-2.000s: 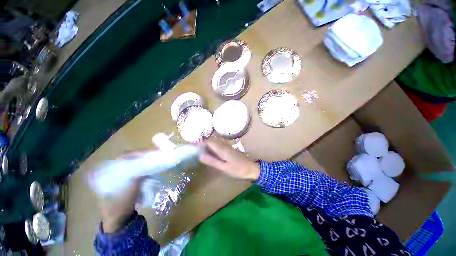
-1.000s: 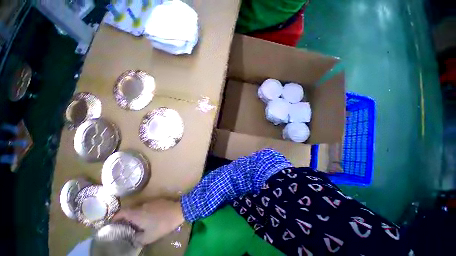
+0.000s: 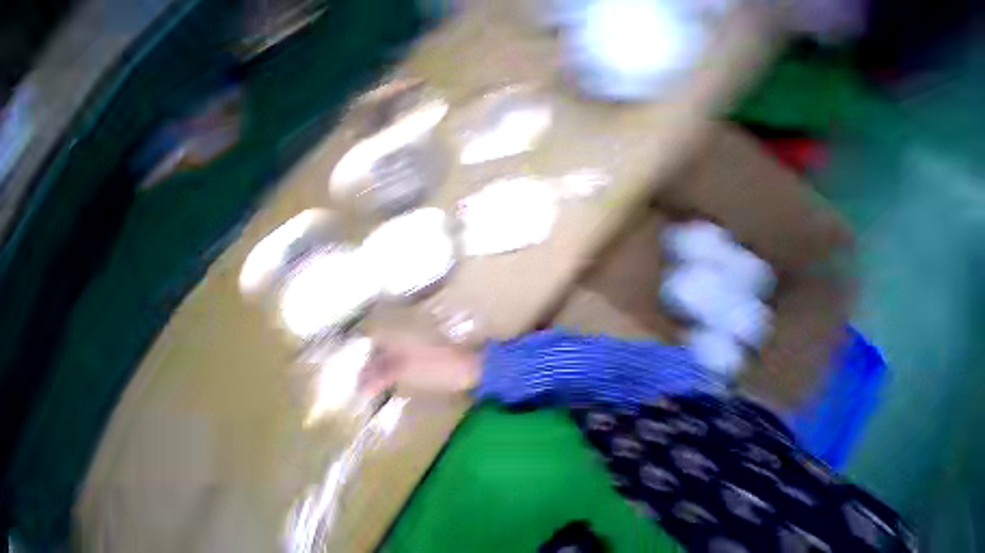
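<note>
The frame is strongly blurred. My right hand point(image 3: 416, 367), in a blue checked sleeve, is at the near end of the group of discs, with its fingers on the edge of a shiny metal disc point(image 3: 343, 378). My left hand is not in view. Just beyond lie a bright rimmed plate point(image 3: 324, 294) and a round metal disc point(image 3: 408, 251). More shiny discs and rimmed plates lie farther up the brown bench point(image 3: 173, 432). A glittery clear strip point(image 3: 335, 475) lies below my right hand.
A bright white stack point(image 3: 637, 43) is at the far end of the bench. An open brown carton point(image 3: 805, 248) with white bundles point(image 3: 713, 286) stands at the right, beside a blue crate point(image 3: 848, 394). The dark green line point(image 3: 65, 292) runs along the left.
The view has swung back, showing more bench and green line. The white sheet held two seconds ago is no longer seen in a hand. My right hand remains beside the near discs.
</note>
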